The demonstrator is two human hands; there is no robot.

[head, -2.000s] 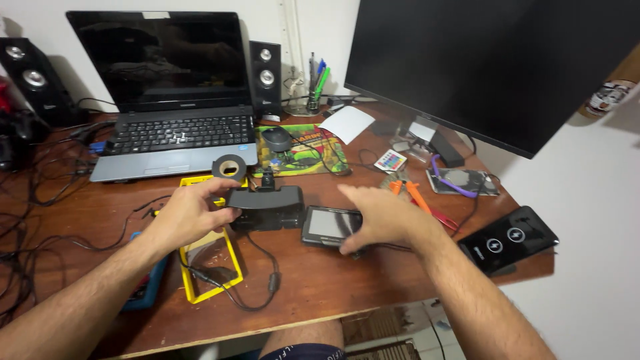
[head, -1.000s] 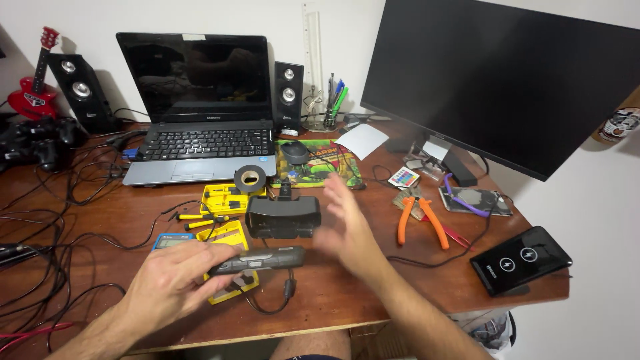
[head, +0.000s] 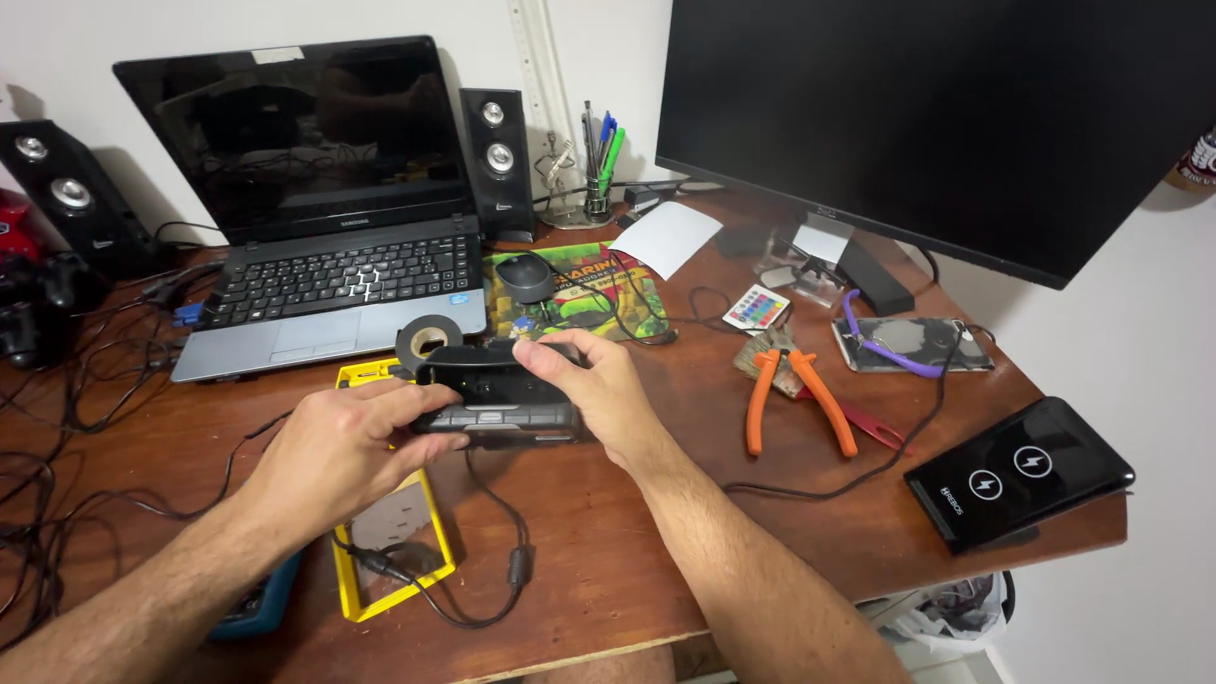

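My left hand (head: 356,446) grips the left end of a dark handheld device (head: 503,420), held edge-up with a row of buttons along its side. Right behind it is a black plastic holder (head: 489,366), whose hollow side faces me. My right hand (head: 589,385) has its thumb on the holder's top edge and its fingers behind it. The device and holder meet or nearly meet; the exact contact cannot be told. A black cable with a ferrite bead (head: 520,566) hangs below them onto the desk. A roll of black tape (head: 427,340) stands just behind.
A yellow plastic case (head: 446,537) and a blue instrument (head: 261,603) lie near the front. Behind are a laptop (head: 332,275), a mouse (head: 525,275) and a monitor (head: 912,123). Orange-handled pliers (head: 755,404), purple-handled pliers (head: 893,356) and a black charging pad (head: 1021,475) lie at right.
The handheld device, lying on the desk two seconds ago, was lifted by my left hand and is now up against or close to the holder. My right hand has moved onto the holder.
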